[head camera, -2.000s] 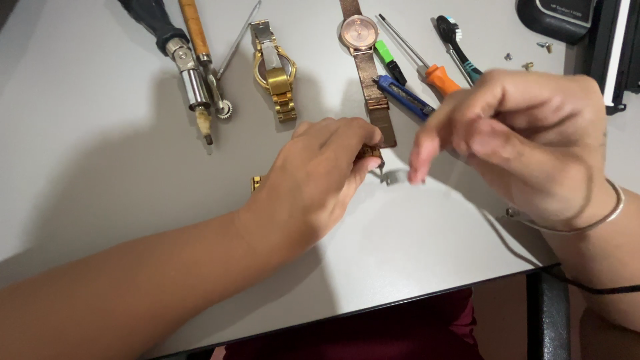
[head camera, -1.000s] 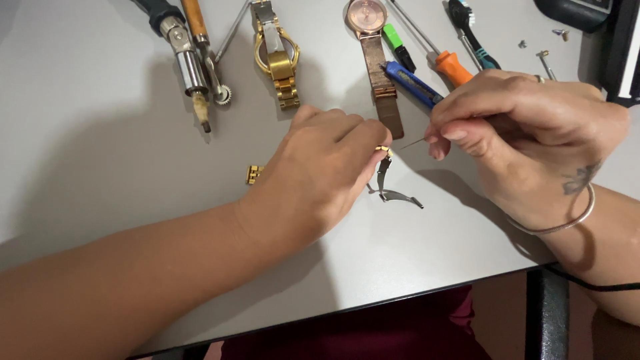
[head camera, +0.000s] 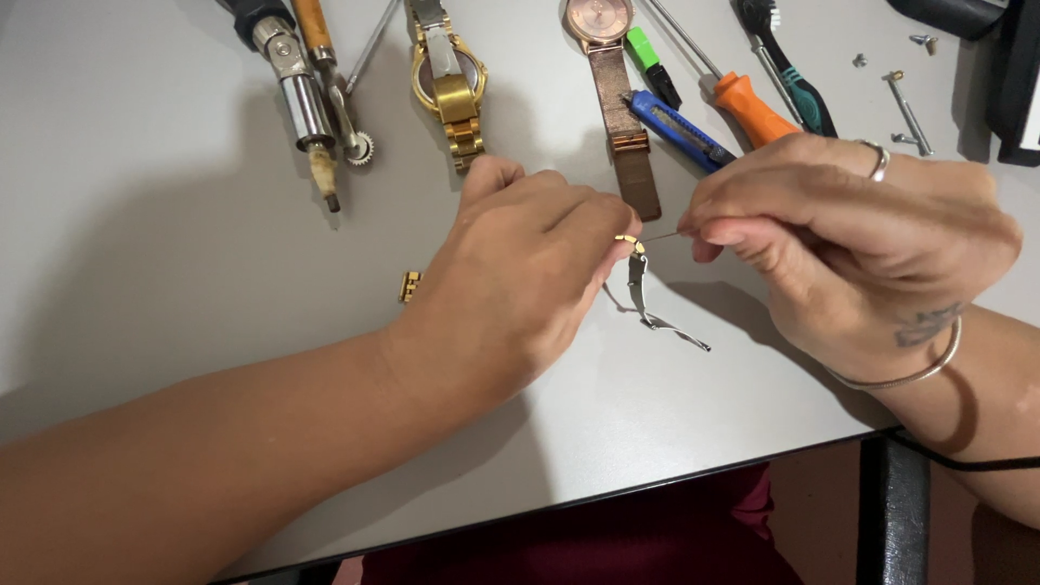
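My left hand (head camera: 520, 268) pinches a gold-coloured metal watch band piece (head camera: 630, 242) between thumb and fingers. From it hangs a silver folding clasp (head camera: 639, 288), unfolded, its lower arm slanting to the right. My right hand (head camera: 853, 244) holds a thin metal pin (head camera: 662, 236) between thumb and forefinger, its far end at the gold links. Whether the pin's end is inside a link cannot be told. A short gold band piece (head camera: 410, 286) lies on the table, partly hidden behind my left hand.
Beyond my hands lie a gold watch (head camera: 455, 93), a rose-gold mesh-band watch (head camera: 621, 122), a blue utility knife (head camera: 678, 130), an orange-handled screwdriver (head camera: 751, 106), a toothbrush (head camera: 800, 89) and loose screws (head camera: 910, 114). A soldering iron (head camera: 305, 110) and toothed tracing wheel (head camera: 357, 146) lie left. The table's edge (head camera: 691, 475) is near.
My right hand, raised and blurred two seconds ago, has come down beside the band piece with the pin. The silver clasp now hangs in plainer view below my left fingers.
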